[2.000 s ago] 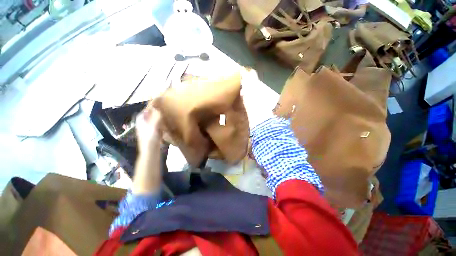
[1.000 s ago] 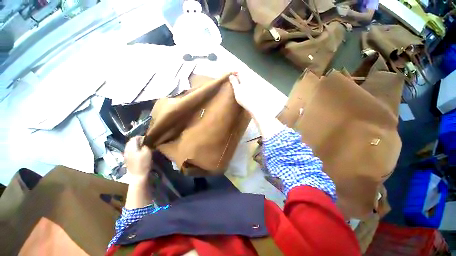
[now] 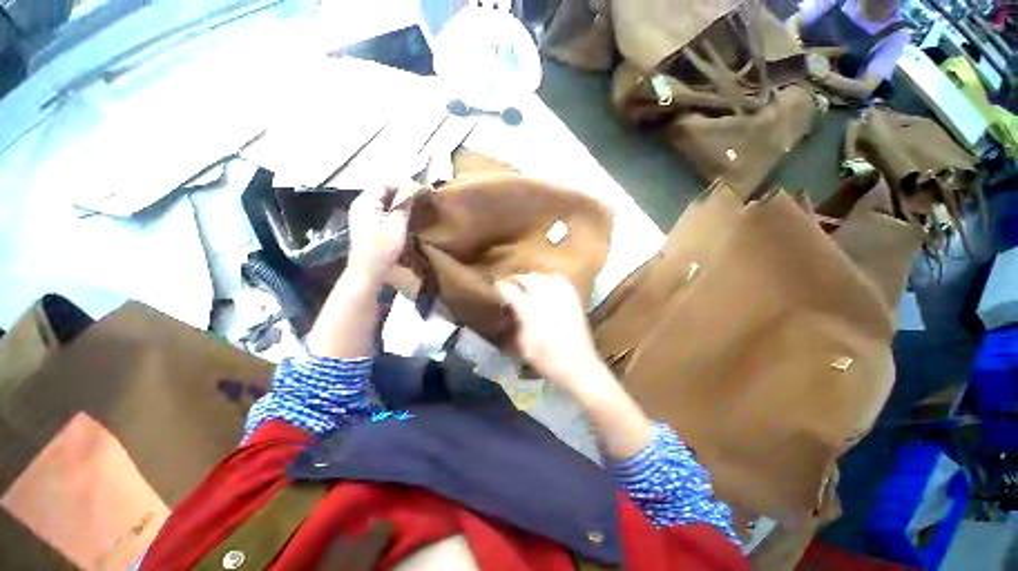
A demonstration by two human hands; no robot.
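A limp brown bag body (image 3: 558, 212) with a small gold-coloured lock plate is held up in front of me over the bench. My left hand (image 3: 383, 229) grips its left upper edge. My right hand (image 3: 544, 318) is on its lower front edge, with the fingers closed on the material. Folds hide the inside of the bag, and the fingertips of both hands are partly blurred.
Piled bag bodies (image 3: 759, 335) stand close on my right. More bags with handles (image 3: 703, 67) lie farther back. A black bin (image 3: 293, 223), white sheets (image 3: 346, 134) and a white figure-shaped object (image 3: 488, 61) are on the bench. Blue crates (image 3: 918, 507) are at right; a person (image 3: 865, 45) is beyond.
The bag has turned and folded over. My left hand has moved up and right along its edge. My right hand has come down from the top edge to the lower front.
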